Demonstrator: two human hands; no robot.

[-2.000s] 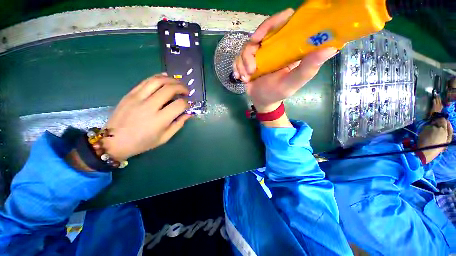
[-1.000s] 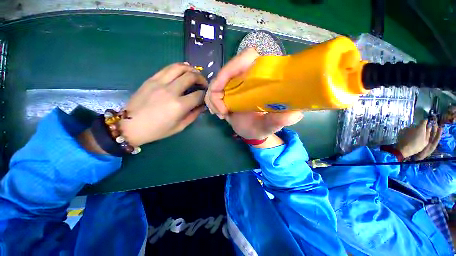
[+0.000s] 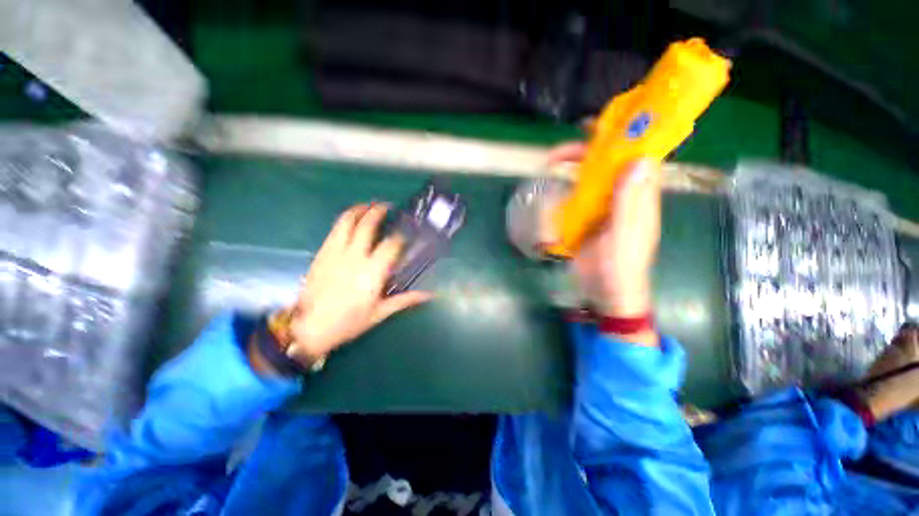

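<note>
The black phone housing [image 3: 435, 234] with a white label lies tilted on the green bench, blurred. My left hand [image 3: 353, 282] is at its left and lower edge, thumb apart from the fingers; blur hides whether it grips the housing. My right hand [image 3: 617, 242] holds the yellow-orange electric screwdriver [image 3: 645, 126] with its nose pointing down and left. The nose is beside the round grey screw dish [image 3: 528, 217], partly hidden by my right hand. The screwdriver's bit and any screws cannot be made out.
Clear blister trays are stacked at left [image 3: 81, 272] and right [image 3: 816, 282]. A pale rail [image 3: 403, 148] runs behind the bench. A whitish long object [image 3: 101, 60] is at the upper left. A dark flat shape [image 3: 413, 55] lies beyond the rail. Another person's hand [image 3: 895, 373] shows at far right.
The view has shifted, showing the left trays. The housing has turned from upright to slanted. My right hand and screwdriver have moved away from the housing to the dish, and the screwdriver's rear points up.
</note>
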